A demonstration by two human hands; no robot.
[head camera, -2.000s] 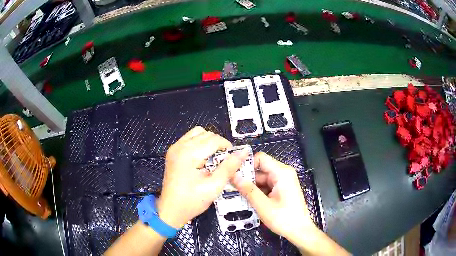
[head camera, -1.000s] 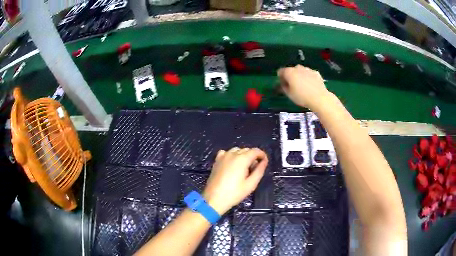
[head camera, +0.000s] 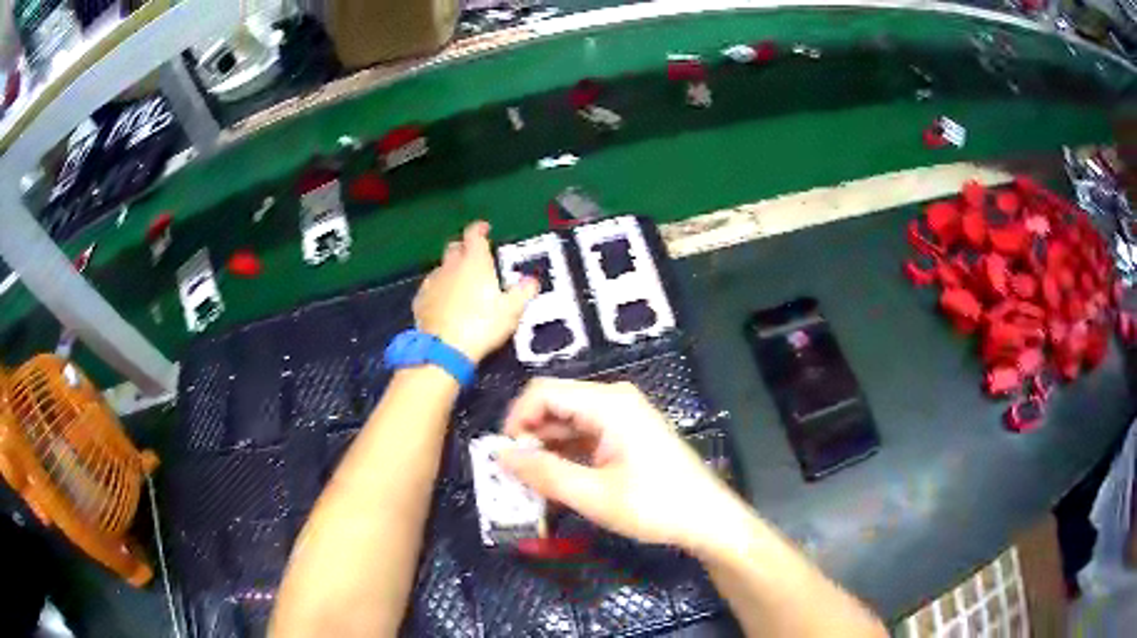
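Observation:
Two white phone housings stand side by side in the black tray (head camera: 256, 467): the left one (head camera: 550, 297) and the right one (head camera: 627, 280). My left hand (head camera: 468, 299), with a blue wristband, is at the left housing, fingers spread and thumb over its left edge; it does not visibly hold it. My right hand (head camera: 599, 455) pinches a small pale plate (head camera: 503, 496) over the middle of the tray. A blurred red piece (head camera: 555, 546) shows at the plate's lower end; whether it is attached I cannot tell.
A green belt (head camera: 736, 150) behind the tray carries scattered white and red parts. A black phone (head camera: 815, 386) lies right of the tray, a red parts pile (head camera: 1016, 280) farther right. An orange fan (head camera: 75, 461) and a grey post (head camera: 94, 299) stand left.
My right hand has come back from the belt and now holds the pale plate. My left hand has moved forward to the left housing. The view has shifted, showing the black phone again.

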